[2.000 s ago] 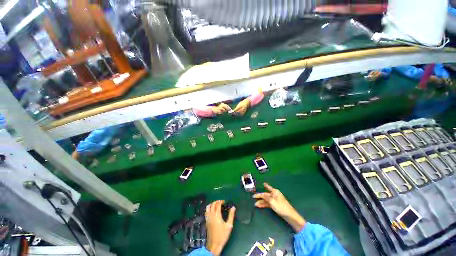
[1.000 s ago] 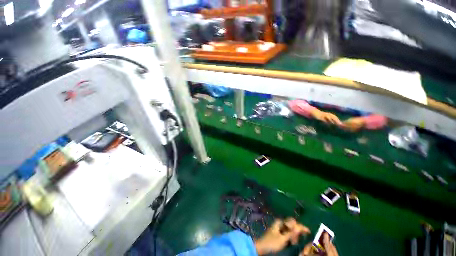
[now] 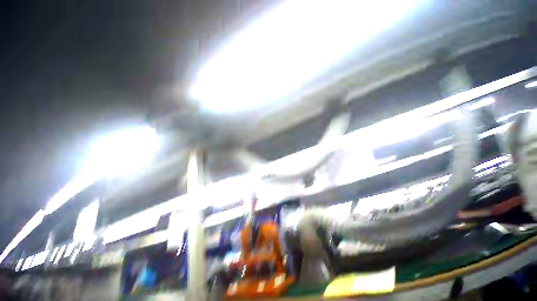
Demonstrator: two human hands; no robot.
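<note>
Neither of my hands is in view. The view is tilted up and blurred. Nearest in front is the raised green shelf (image 3: 424, 271) with its tan edge, low in the picture. A pale yellow sheet (image 3: 360, 283) lies on it at the bottom. An orange stand (image 3: 260, 264) is on the shelf left of the sheet. The bench, the screen units and the dark frames are out of the picture.
A white upright post (image 3: 196, 229) rises left of the orange stand. A ribbed pale duct (image 3: 406, 226) curves across the right. Bright ceiling lights (image 3: 282, 59) fill the top. A blurred blue shape (image 3: 144, 276) shows at the lower left.
The view has swung up from the bench to the ceiling. My hands, the screen unit that was held and the green belt have left the picture.
</note>
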